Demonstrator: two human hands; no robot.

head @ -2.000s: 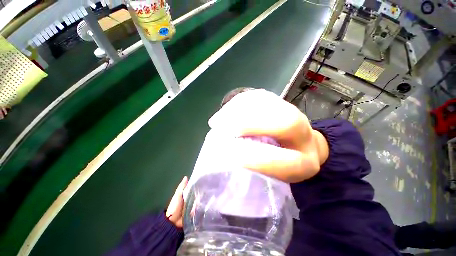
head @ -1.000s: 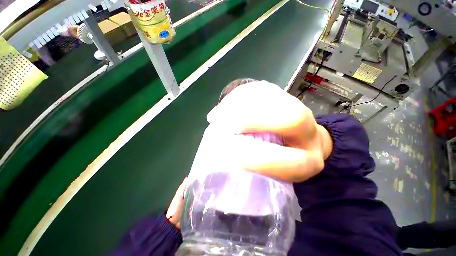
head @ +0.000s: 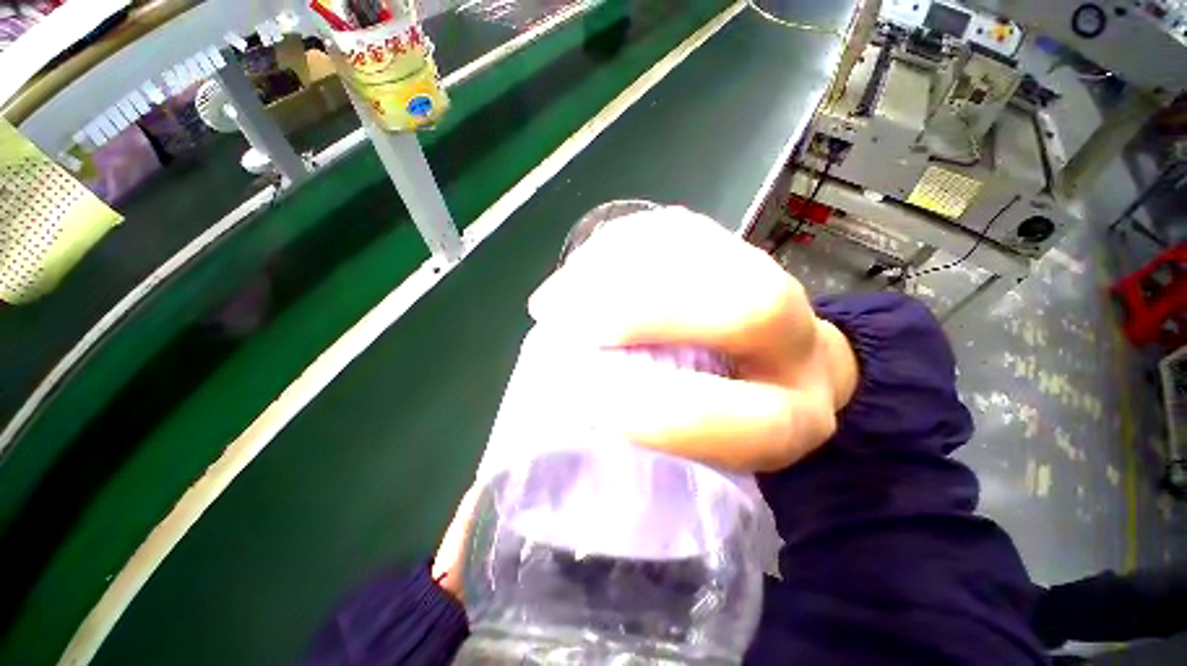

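A clear plastic bottle [head: 612,546] with a purplish tint is held up very close to the camera, its near end cut off by the bottom edge. My right hand [head: 703,338] is wrapped around its upper middle, strongly overexposed. The bottle's far rim shows just beyond my right hand. My left hand [head: 456,540] is at the bottle's left side, mostly hidden behind it; whether its fingers grip the bottle cannot be seen.
The dark green bench [head: 378,455] lies below, with a cream rail [head: 300,384] and green conveyor [head: 195,338] beyond. A pen cup [head: 393,81] is on the grey upright [head: 419,195]. A dotted yellow card [head: 46,215] hangs left. A grey machine [head: 911,169] and red stool [head: 1152,299] stand right.
The view has shifted slightly, so the pen cup sits lower and its red pens show. Both hands and the bottle keep nearly the same pose.
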